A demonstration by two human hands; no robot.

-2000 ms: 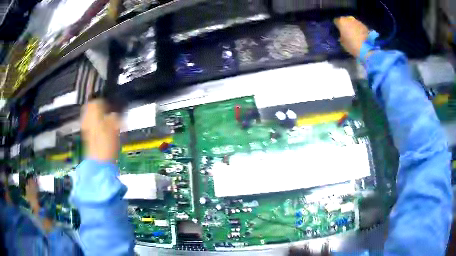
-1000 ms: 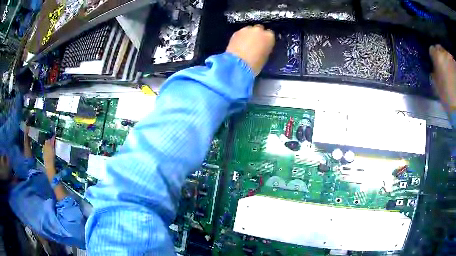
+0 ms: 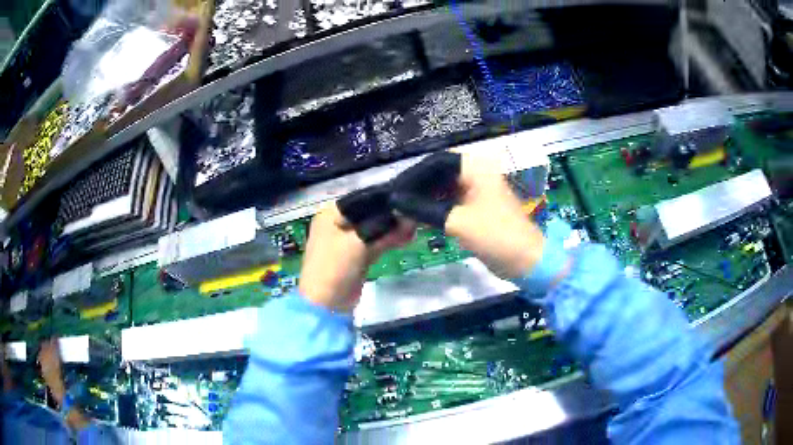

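Observation:
My left hand (image 3: 348, 248) and my right hand (image 3: 465, 209) are together over the far part of a green circuit board (image 3: 435, 369). Black covers (image 3: 426, 189) lie over the fingers of both hands. The fingertips meet or nearly meet. Whether they hold a small part cannot be seen. A long silver-white heat sink (image 3: 426, 291) lies on the board just below the hands. The board's far edge is partly hidden by the hands.
Black bins of silver parts (image 3: 448, 113) and blue parts (image 3: 539, 89) stand behind the boards. More boards lie left and right, with finned heat sinks (image 3: 217, 248). Stacked trays (image 3: 109, 195) are at left. Another worker's hand (image 3: 52, 369) shows at lower left. A metal rail (image 3: 487, 419) runs in front.
Both hands have come from the bins to meet over the board; my right hand moved left and down, my left hand moved down. The view has also shifted.

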